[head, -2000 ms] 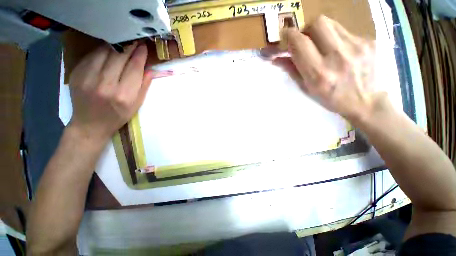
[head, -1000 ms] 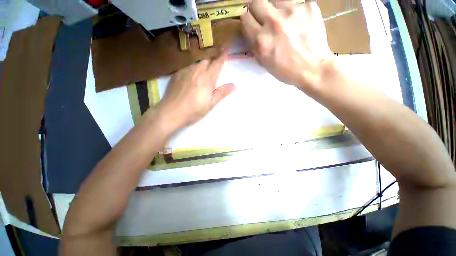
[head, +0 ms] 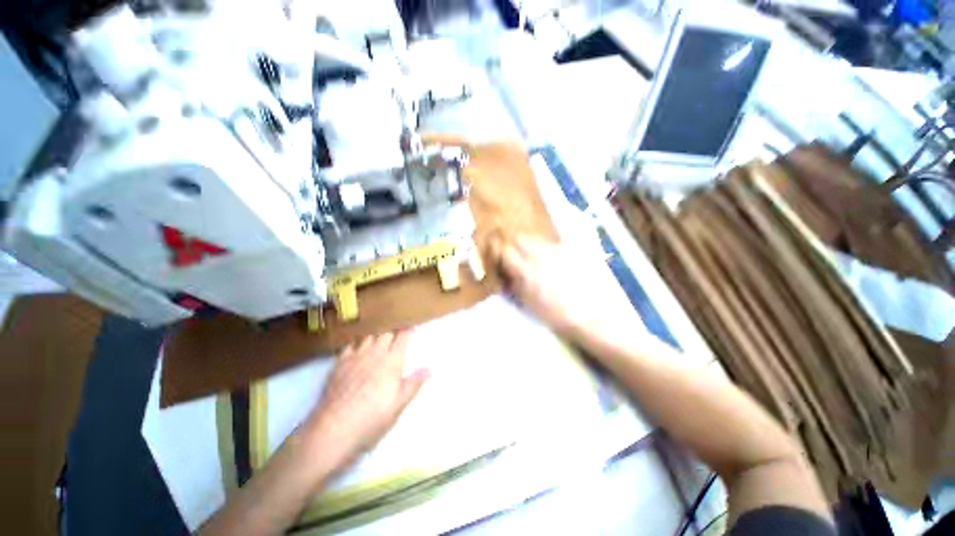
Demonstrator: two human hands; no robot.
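Note:
A brown bag panel lies under the yellow presser clamp and reaches out to the left and behind the clamp at right. My left hand lies flat with spread fingers at the panel's front edge, on the white template. My right hand is blurred and rests on the panel's right part, beside the clamp's right end; its fingertips are unclear, and I cannot tell whether it grips anything. The white machine head with a red logo stands over the panel's left part.
A stack of brown panels lies at the right. A control panel with a dark screen stands at the right rear. A dark sheet and a brown piece lie at the far left. A blue-black strip runs right of the template.
The view has swung up and right, showing the machine, screen and stack. My right hand has moved from in front of the clamp to its right side. My left hand stays at the panel's front edge.

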